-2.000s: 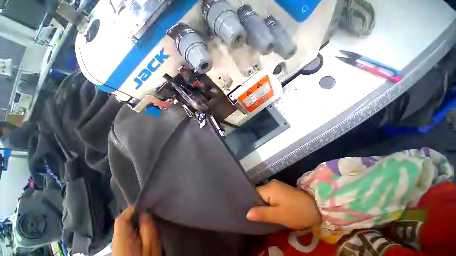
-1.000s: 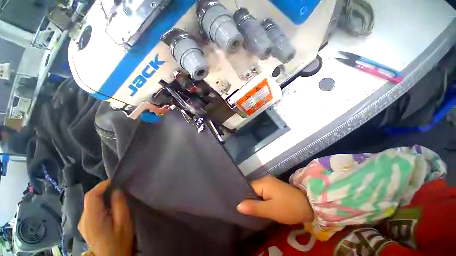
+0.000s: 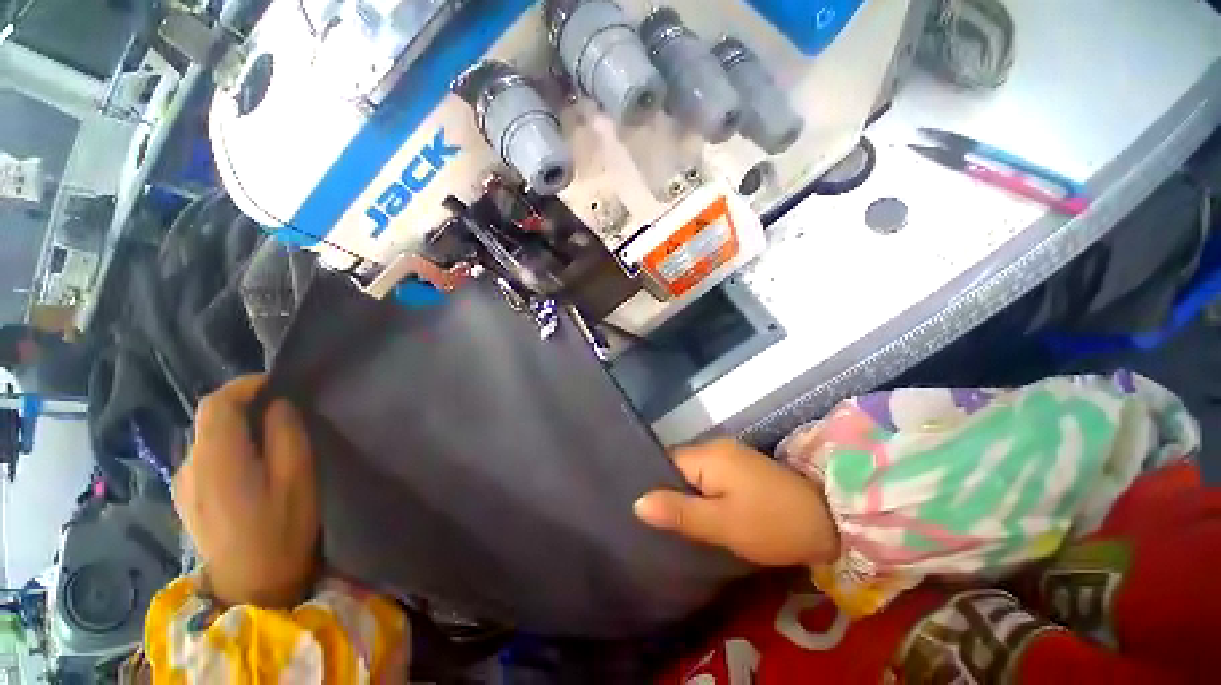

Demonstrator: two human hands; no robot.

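A dark grey garment piece (image 3: 455, 455) lies spread and fairly taut in front of the overlock machine (image 3: 321, 187). Its top end is under the presser foot and needle area (image 3: 546, 311). My left hand (image 3: 248, 495) grips its left edge, with the fingers partly hidden by cloth. My right hand (image 3: 737, 502) pinches its right edge, thumb on top, below the dark cloth plate (image 3: 716, 351). The white looper cover with an orange label (image 3: 694, 250) is right of the foot.
Tension dials (image 3: 623, 80) stand on the machine head. A dark blue-tipped tool (image 3: 984, 158) and a pink one (image 3: 1024, 187) lie on the white table near a grey coil (image 3: 967, 47). More dark grey cloth (image 3: 174, 315) is heaped at the left. A marked tape (image 3: 924, 328) follows the table edge.
My left hand has moved left and up, drawing the cloth's left edge outward and spreading it flatter; the yellow sleeve now shows. My right hand has moved slightly up, still holding the right edge.
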